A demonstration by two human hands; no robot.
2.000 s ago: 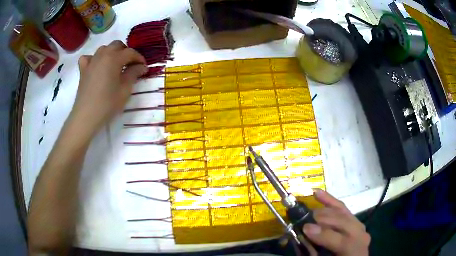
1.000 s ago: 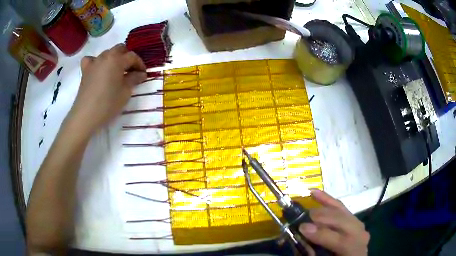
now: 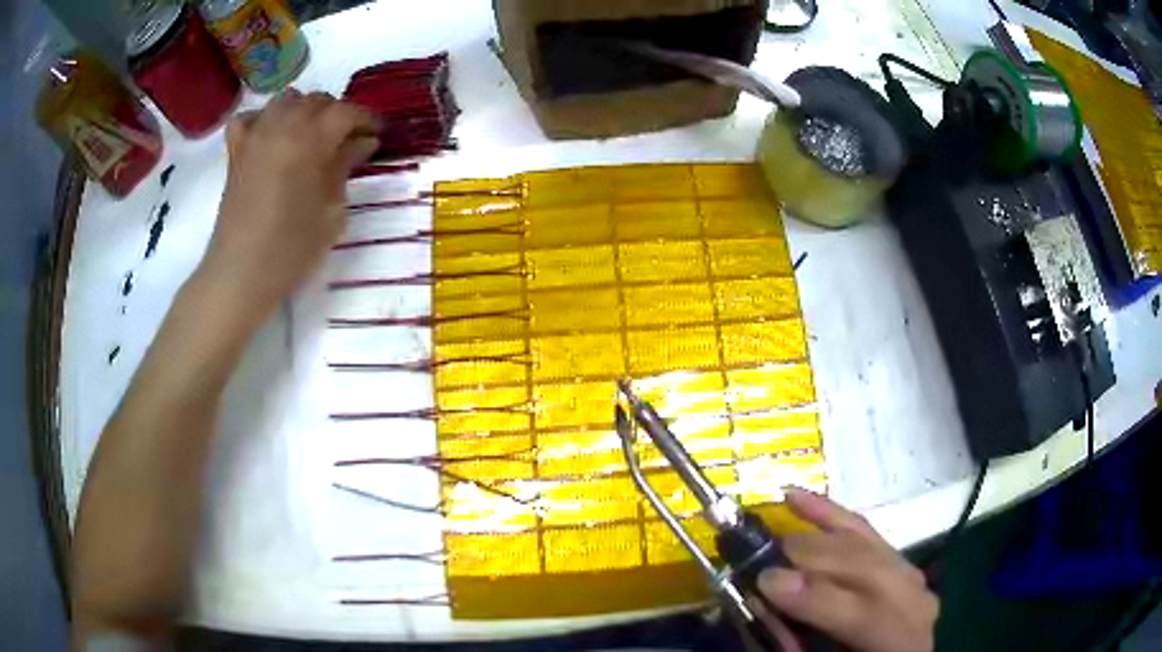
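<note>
The amber polyimide heater sheet (image 3: 580, 299) lies flat on the bench, divided into small rectangles. Thin dark red leads (image 3: 382, 322) stick out past its left edge in a column. My left hand (image 3: 287, 172) is at the left edge of the dark red wire bundle (image 3: 405, 105), fingers bent; whether its fingertips hold a lead cannot be told. My right hand (image 3: 847, 573) holds the soldering iron (image 3: 688, 465) by its black handle. The iron's tip is over the middle of the sheet, beside the end of the curved solder feed tube (image 3: 656, 503).
A cardboard box (image 3: 624, 117) stands behind the sheet, with a yellowish dross tin (image 3: 816, 185) to its right. The black station (image 3: 962, 293) and green solder spool (image 3: 1039, 108) are at right. A red can (image 3: 185, 77) and bottles are at top left.
My left hand has moved up from the leads near the sheet's top left corner to the wire bundle. The iron stays over the middle of the sheet. The view has shifted slightly.
</note>
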